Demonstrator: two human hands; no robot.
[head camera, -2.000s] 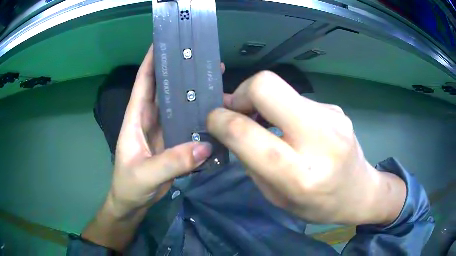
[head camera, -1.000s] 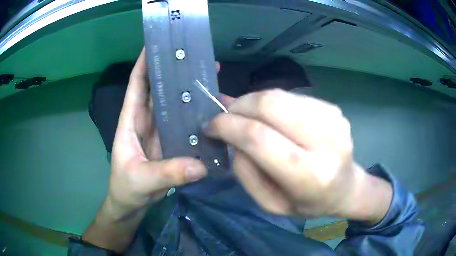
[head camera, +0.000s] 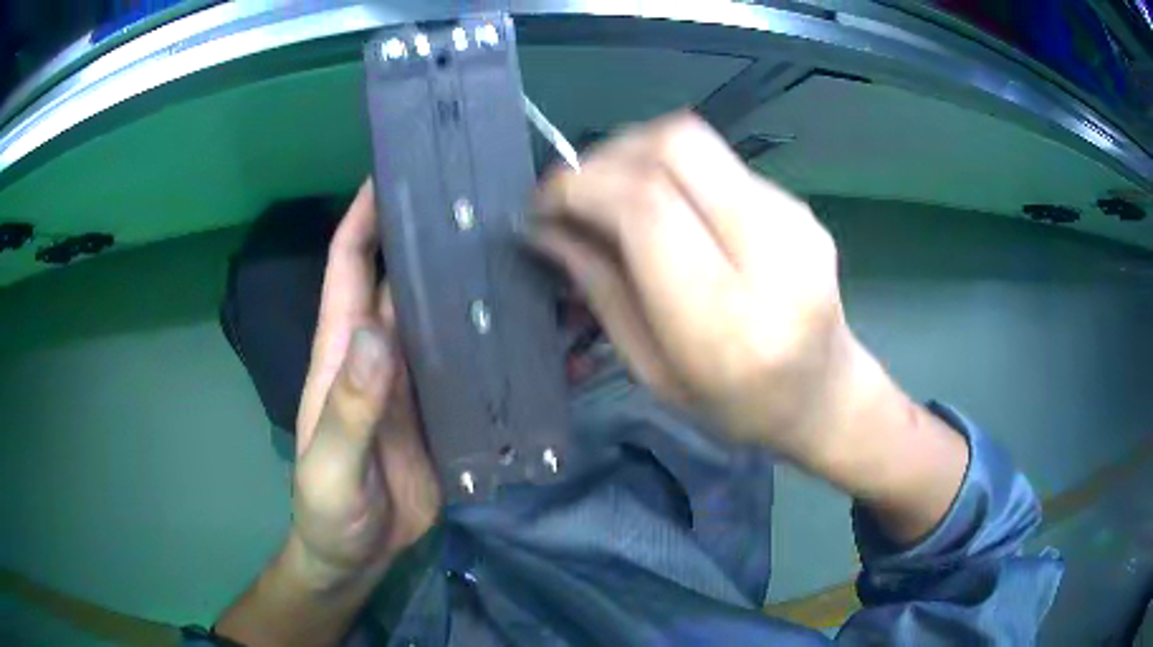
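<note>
A long dark grey fixture plate (head camera: 436, 266) is held over my lap, its far end up by the silver frame edge. Small bright screws run down its middle, with more at both ends. My left hand (head camera: 348, 405) holds the plate from its left side and underneath, the thumb along the left edge. My right hand (head camera: 695, 266) is at the plate's right side, blurred, pinching a thin silver hex key (head camera: 551, 132). The key's tip points up and left toward the plate's right edge; whether it touches cannot be told.
A silver front frame edge (head camera: 632, 18) curves across the top, above pale green machine panels (head camera: 620, 89). Dark latches (head camera: 76, 247) show at the left and right. My dark trouser leg (head camera: 272, 303) and grey-blue clothing (head camera: 582, 544) lie below; the floor is green-grey.
The plate has shifted down, showing its far end screws and both near end screws. My left thumb has moved off its face to the left edge. My right hand with the key has moved up.
</note>
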